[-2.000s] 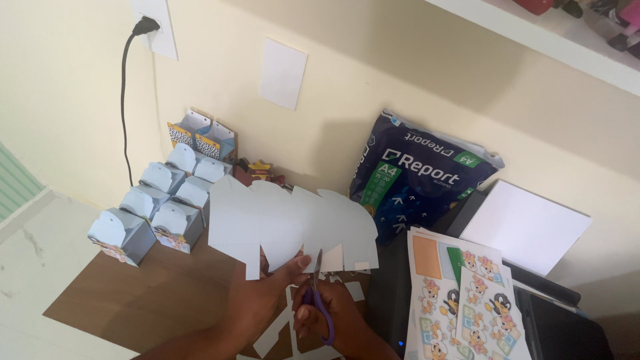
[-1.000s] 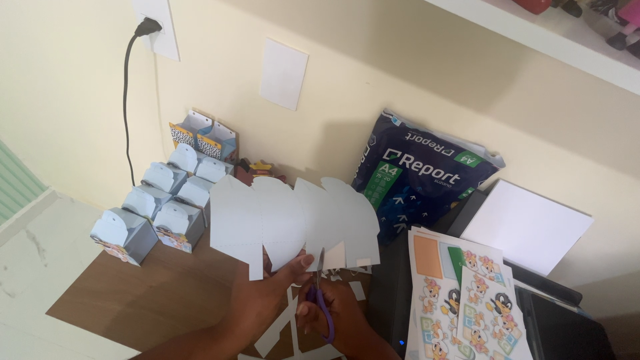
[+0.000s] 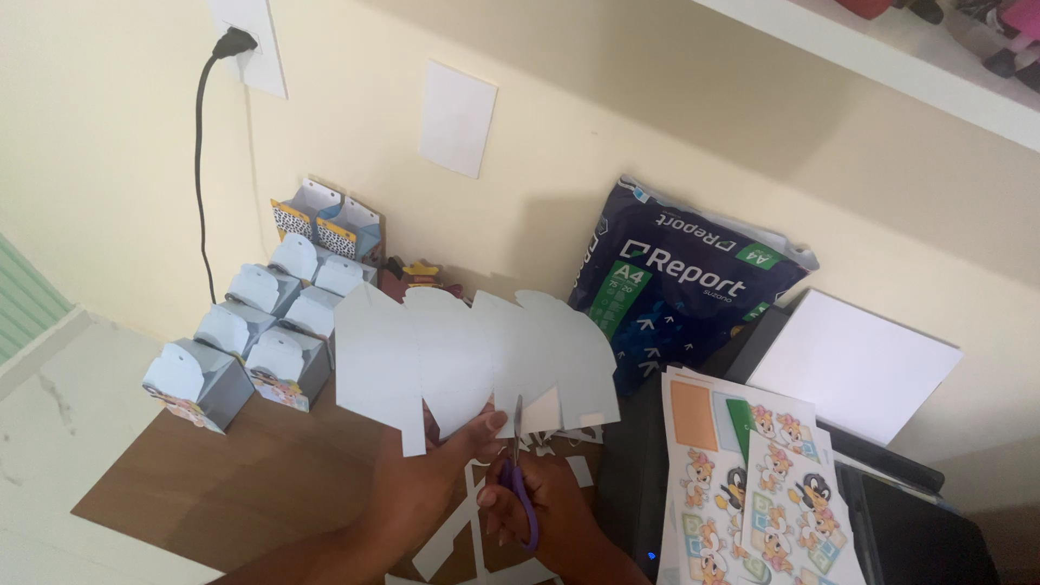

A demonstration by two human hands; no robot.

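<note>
A light blue card cut-out [image 3: 463, 349] with scalloped edges and fold lines is held up over the wooden table. My left hand [image 3: 447, 455] grips its lower edge, thumb on the near face and the other fingers mostly hidden behind. Purple-handled scissors [image 3: 520, 496] are in my right hand [image 3: 544, 504], with fingers around the loops. Their blades point up at the card's lower edge, just right of my left thumb. Cut strips of card [image 3: 447, 544] lie on the table beneath my hands.
Several small blue card boxes [image 3: 276, 357] stand at the left of the wooden table [image 3: 219, 487]. A Report A4 paper pack [image 3: 682, 284] leans against the wall. At the right, printed cartoon sheets [image 3: 747, 487] lie on a black printer [image 3: 634, 463] with white paper [image 3: 853, 366] behind.
</note>
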